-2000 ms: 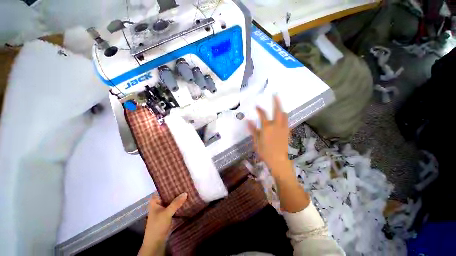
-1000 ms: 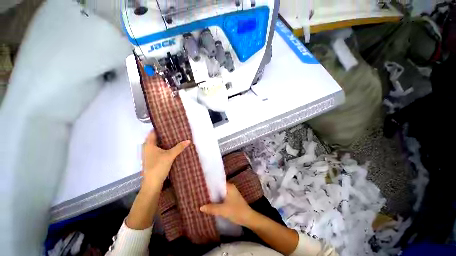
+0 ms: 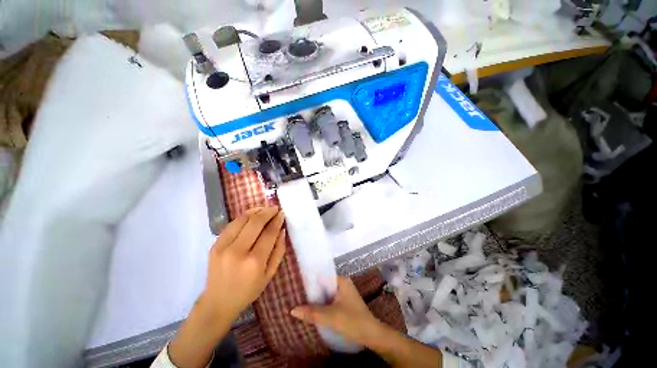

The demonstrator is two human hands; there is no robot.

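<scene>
A long red-brown checked fabric piece (image 3: 284,280) runs from the needle area (image 3: 277,164) of the white and blue overlock machine (image 3: 245,108) down over the table edge. A white wadding strip (image 3: 308,237) lies along its right side. My left hand (image 3: 247,251) lies flat on the fabric just below the needle area, fingers together. My right hand (image 3: 340,313) grips the fabric and wadding lower down, near the table edge, thumb on top. The lower end of the piece is cut off by the picture's edge.
White wadding sheets (image 3: 65,187) are heaped left of the machine. Grey tension knobs (image 3: 324,128) and a blue control panel (image 3: 391,100) are on the machine front. An olive sack (image 3: 540,158) stands right of the table (image 3: 432,208). White scraps (image 3: 497,302) litter the floor.
My left hand has moved up the fabric towards the needle and now lies flat on it. My right hand, raised and empty at first, came down onto the fabric and wadding and stays there.
</scene>
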